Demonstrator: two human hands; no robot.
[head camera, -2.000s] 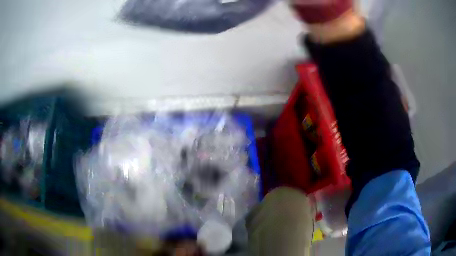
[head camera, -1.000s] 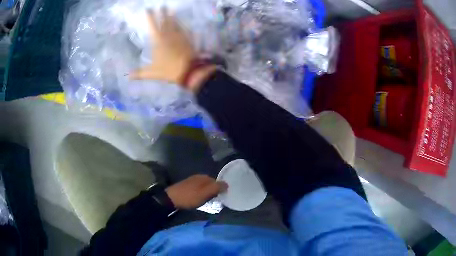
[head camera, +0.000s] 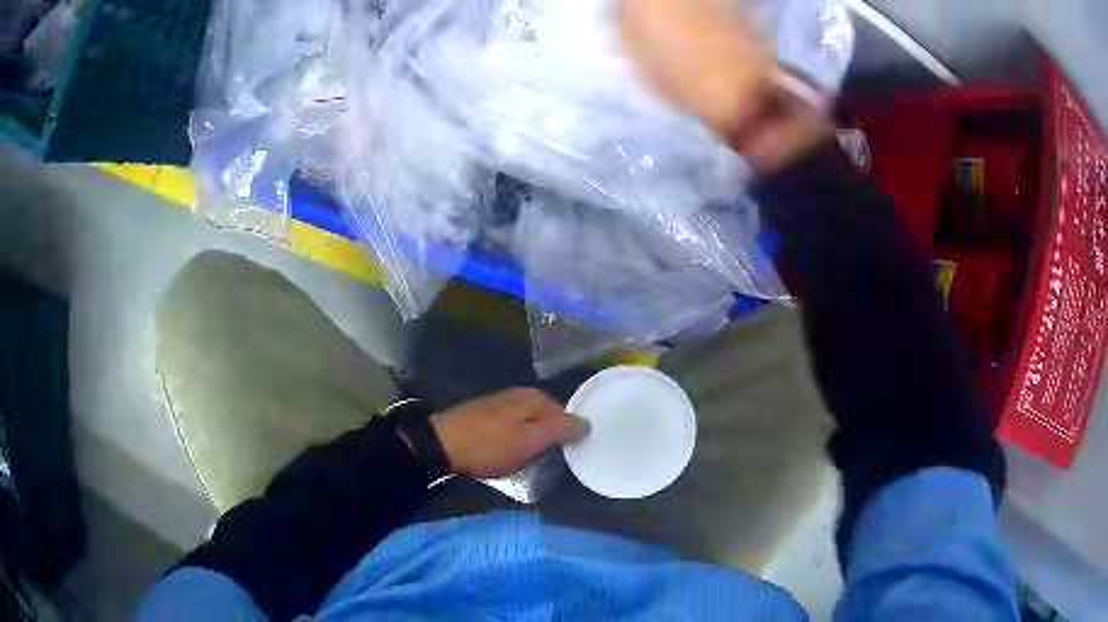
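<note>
A small round white tub or lid (head camera: 631, 433) is above my lap. My left hand (head camera: 501, 431) holds it by its left edge between thumb and fingers. Clear plastic bags (head camera: 486, 109) are heaped over a blue bin (head camera: 553, 295) on the floor in front of me. My right hand (head camera: 699, 55) is blurred at the top, over the right part of the bags. Its fingertips are unclear, and I cannot tell whether it grips a bag.
An open red box (head camera: 1055, 280) with red cylinders inside stands at the right. A dark green crate (head camera: 128, 85) is at the upper left, beside a yellow floor line (head camera: 152, 182). My knees (head camera: 261, 346) are just below the bin.
My right hand has moved right and up across the bags, whose edges now hang over the bin's near side. My left hand and the white tub or lid have shifted slightly right.
</note>
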